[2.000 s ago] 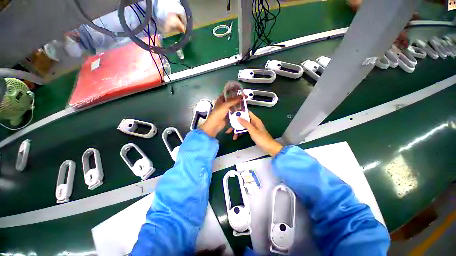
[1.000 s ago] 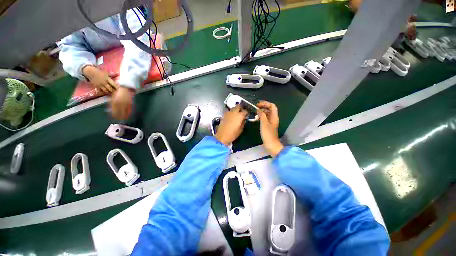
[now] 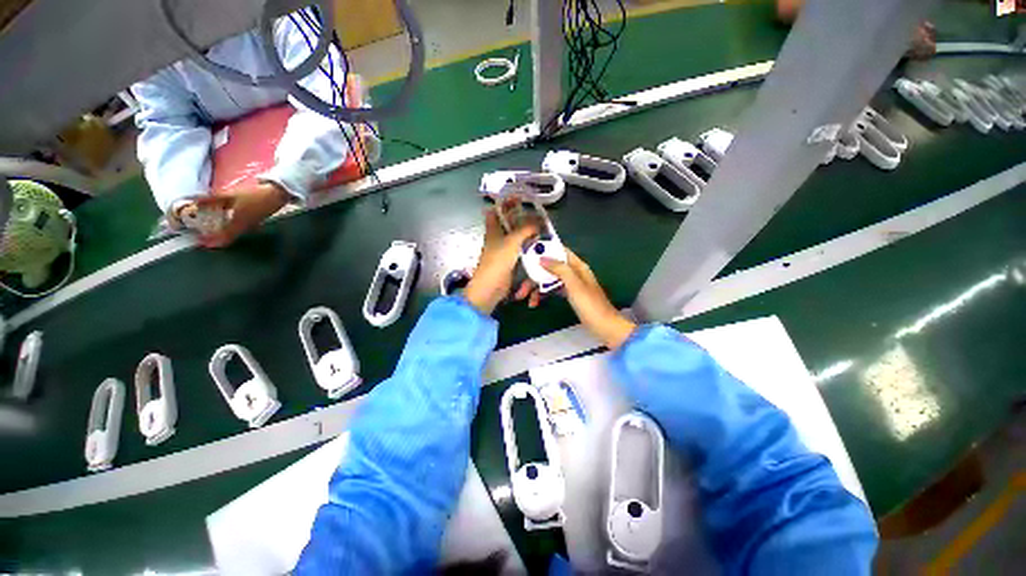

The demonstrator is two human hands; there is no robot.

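Note:
A white oval plastic housing is held above the belt, its solid end with the dark round hole towards me. My left hand grips its left side and far part. My right hand holds its solid end. The far end looks clear or greyish, and my fingers partly cover the slot. Two more housings lie on the white board below my forearms, the left one and the right one. A small blue-and-white item lies between them.
The green belt carries several housings left and right of my hands. A grey metal post slants down close to my right hand. Across the belt are a coworker's hands and a red pad. Grey cables hang overhead.
Belt housings have shifted left. My hands now hold a housing upright, solid end near me, where they were on a tilted one. The coworker's hands moved left, now holding a housing-like item.

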